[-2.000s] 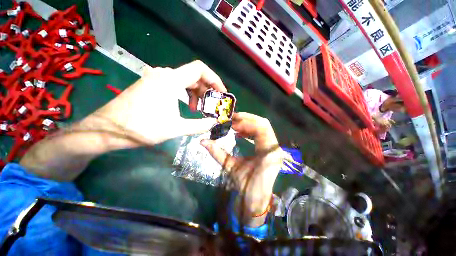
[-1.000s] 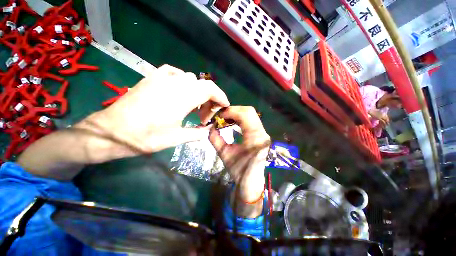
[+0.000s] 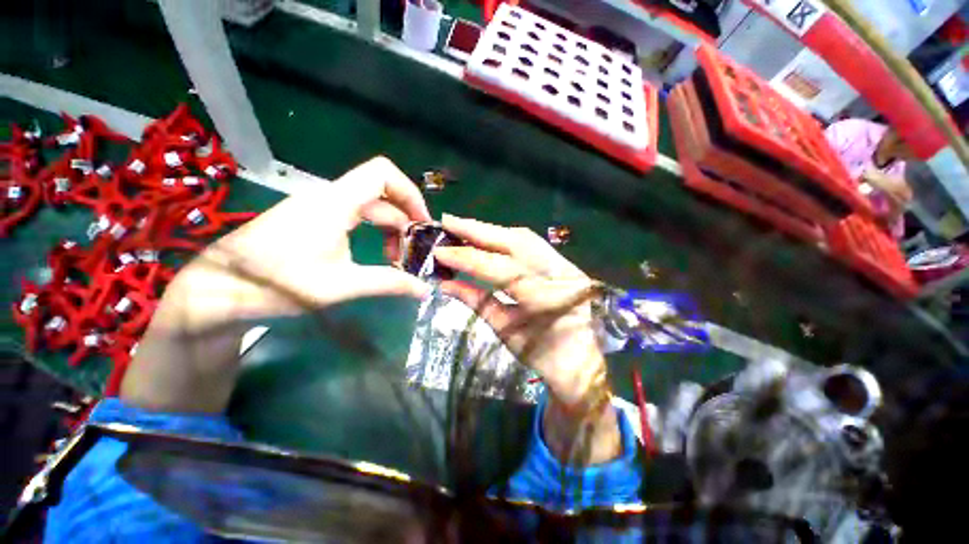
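Observation:
A small dark watch case (image 3: pixel 423 247) is held up between both hands, above a shiny clear plastic bag (image 3: pixel 452 345) on the green tabletop. My left hand (image 3: pixel 287 250) grips the case's left and upper edges between thumb and fingers. My right hand (image 3: pixel 531 292) touches the case from the right, its fingers over the near side. The inside of the case looks dark with a pale edge; the fingers hide part of it.
Red spring clamps (image 3: pixel 117 244) are heaped at left. Small dark-and-gold bits (image 3: pixel 434 179) lie on the green belt beyond. A perforated tray (image 3: pixel 568 80), stacked red trays (image 3: pixel 760 138), a blue tray (image 3: pixel 664 319), a red stick (image 3: pixel 642 404) and a desk fan (image 3: pixel 760 441) are right. A person (image 3: pixel 871 159) sits beyond.
The gold inner part seen earlier no longer shows. The right fingers now lie extended over the case. The view has shifted, and the clamps and trays sit differently in the picture.

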